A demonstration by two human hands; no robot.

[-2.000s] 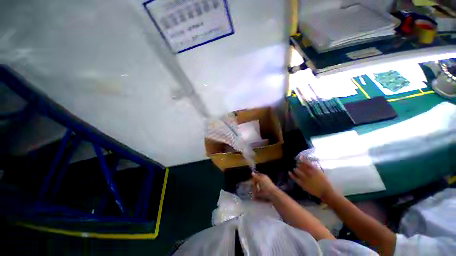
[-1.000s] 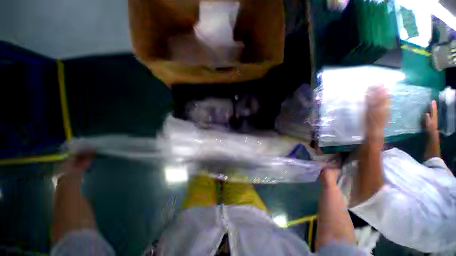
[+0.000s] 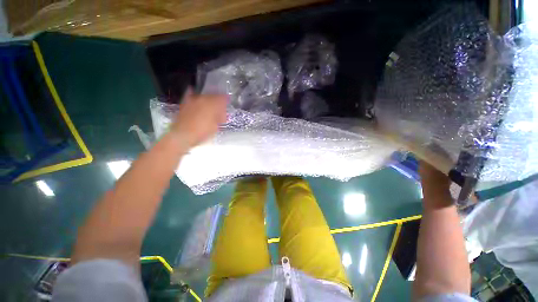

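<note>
A thick whitish bolster of bubble wrap (image 3: 277,147) lies across in front of me, above my knees. My left hand (image 3: 203,115) is on its left end, blurred; the fingertips are unclear, so I cannot tell if it grips. My right hand (image 3: 430,162) is at the right end, its fingers largely hidden by the wrap. A large clear dimpled bubble wrap sheet (image 3: 442,76) stands up at the right. Crumpled clear pieces (image 3: 245,79) lie on the dark surface behind the bolster.
A brown cardboard box (image 3: 177,17) is at the top edge. The dark surface (image 3: 354,65) lies behind the bolster. A blue frame (image 3: 26,112) stands at the left on the green floor with yellow lines. A white sleeve (image 3: 507,218) shows at the right.
The view has moved down and closer to the bolster. My left hand has come in from the far left onto the bolster. The clear sheet now stands large at the right.
</note>
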